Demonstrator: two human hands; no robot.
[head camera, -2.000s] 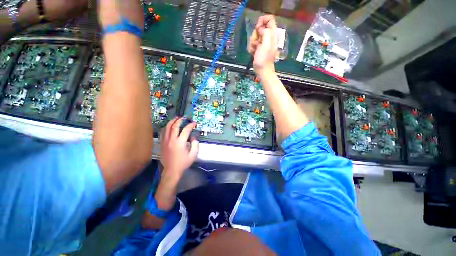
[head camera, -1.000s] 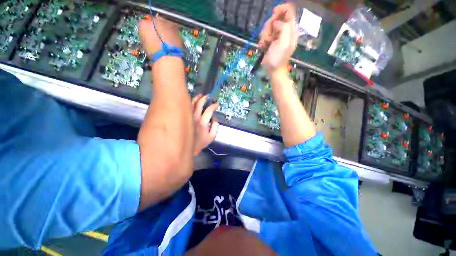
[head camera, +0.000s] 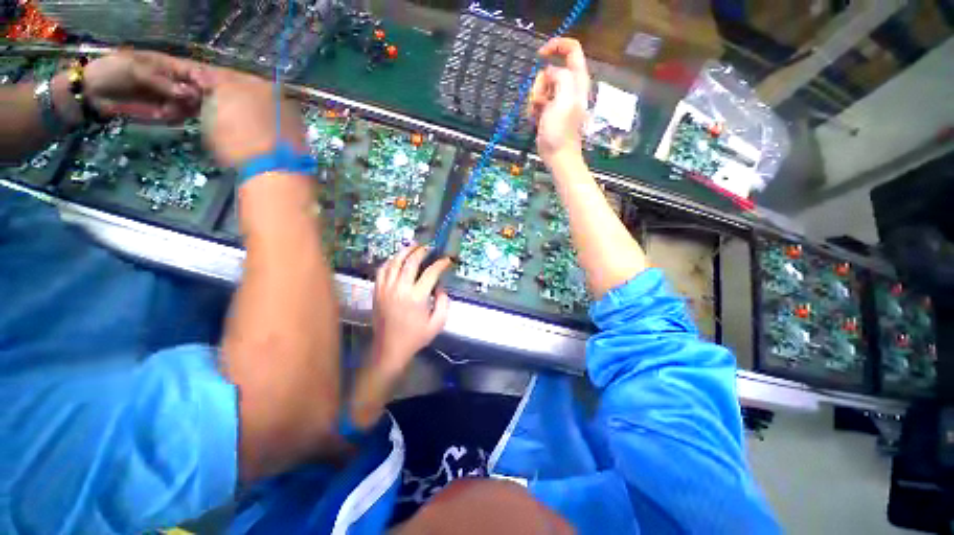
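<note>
Green circuit boards (head camera: 492, 258) with orange parts lie in a dark-rimmed carrier (head camera: 518, 299) in front of me. My left hand (head camera: 410, 305) is at the carrier's near left corner, over the metal rail, with bent fingers and the thumb apart from them. Whether it grips the rim is hidden. My right hand (head camera: 559, 96) is raised beyond the carrier's far edge with curled fingers. I cannot tell if it holds anything. My right forearm crosses over the carrier's right boards. A blue coiled cord (head camera: 486, 157) hangs across the view between my hands.
A co-worker's arms (head camera: 282, 272) reach over the carriers at the left. Ribbed grey parts (head camera: 492, 71), a white-labelled item (head camera: 612, 108) and a bagged board (head camera: 696, 144) lie on the green shelf. A gap (head camera: 685, 263) separates my carrier from those on the right. The metal rail (head camera: 523, 326) runs nearest me.
The co-worker's hands have come together further left. The view has shifted. The dark stick seen below my right hand a second ago does not show. My left hand stays at the carrier corner.
</note>
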